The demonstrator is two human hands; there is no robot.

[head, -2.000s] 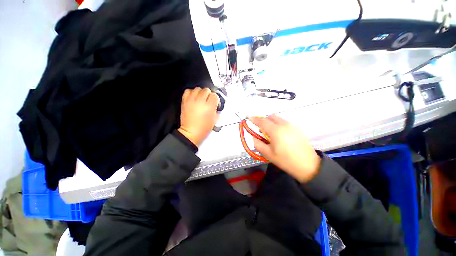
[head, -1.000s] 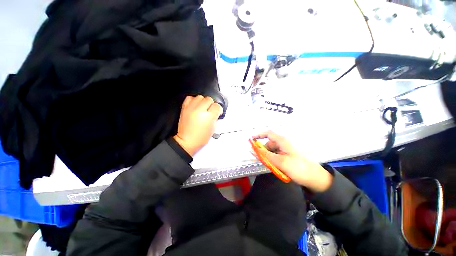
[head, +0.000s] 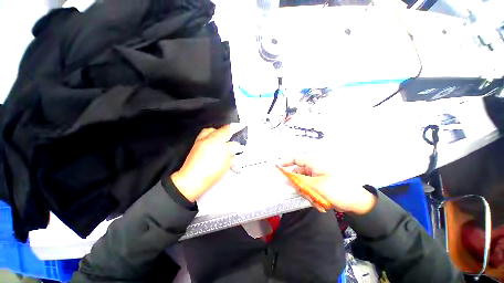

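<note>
The black garment (head: 127, 105) lies in a large heap on the table left of the needle. My left hand (head: 207, 160) pinches the garment's edge at its right side, a small black fold showing at the fingertips. My right hand (head: 331, 185) holds the orange-handled scissors (head: 304, 189) above the table's front part, right of my left hand; their blades cannot be made out. The presser foot and needle (head: 273, 117) are beyond both hands. Black thread snips (head: 304, 131) lie flat on the bed right of the needle.
The white sewing machine (head: 342, 50) spans the back. A black cord (head: 434, 143) hangs at the right. A ruler strip (head: 248, 215) runs along the front edge. Blue crates (head: 409, 202) are below the table on both sides. A chair with a metal frame (head: 487, 232) is at lower right.
The view has shifted, so the machine sits lower in the picture. My right hand with the scissors has moved away from the needle toward the front edge. My left hand's fingers have straightened on the garment edge.
</note>
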